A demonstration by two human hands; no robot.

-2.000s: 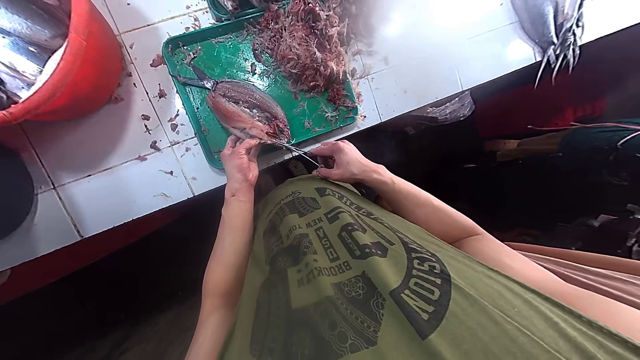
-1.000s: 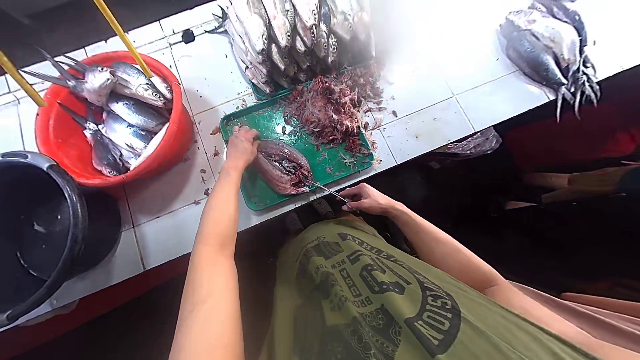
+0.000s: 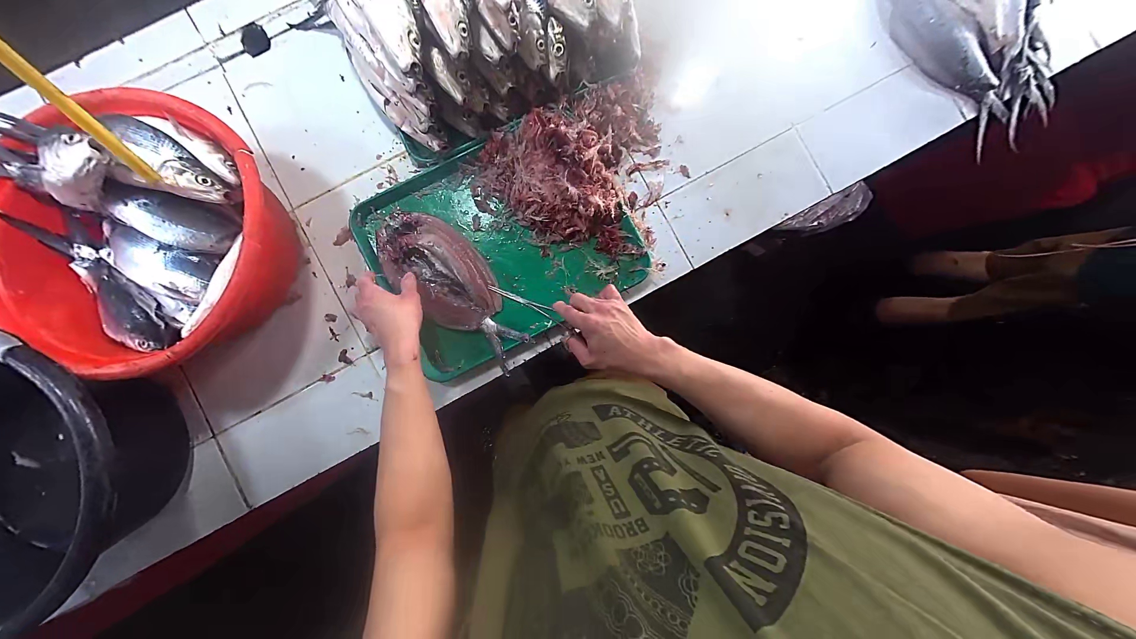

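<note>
A split-open fish point(image 3: 444, 275) lies on a green plastic tray point(image 3: 532, 306), its tail toward the tray's near edge. My left hand point(image 3: 389, 311) rests at the left side of the fish, fingertips on or beside its edge; whether it grips the fish cannot be told. In my right hand point(image 3: 608, 328) is a thin metal tool point(image 3: 525, 302), perhaps tweezers or forceps, whose tip reaches the fish near the tail. A heap of reddish fish scraps point(image 3: 568, 173) covers the tray's far right part and spills past its rim.
Several whole fish point(image 3: 488, 53) are piled behind the tray. At left stand a red tub point(image 3: 275, 257) of fish, with a yellow pole across it, and a black bucket point(image 3: 89, 444). More fish or squid point(image 3: 967, 53) lie at far right on the tiled counter point(image 3: 737, 195). Another person's limbs point(image 3: 958, 284) show at right.
The fish has turned on the tray; its tail now points toward me. My left hand has moved from its far end to its left side. The tool stays in my right hand.
</note>
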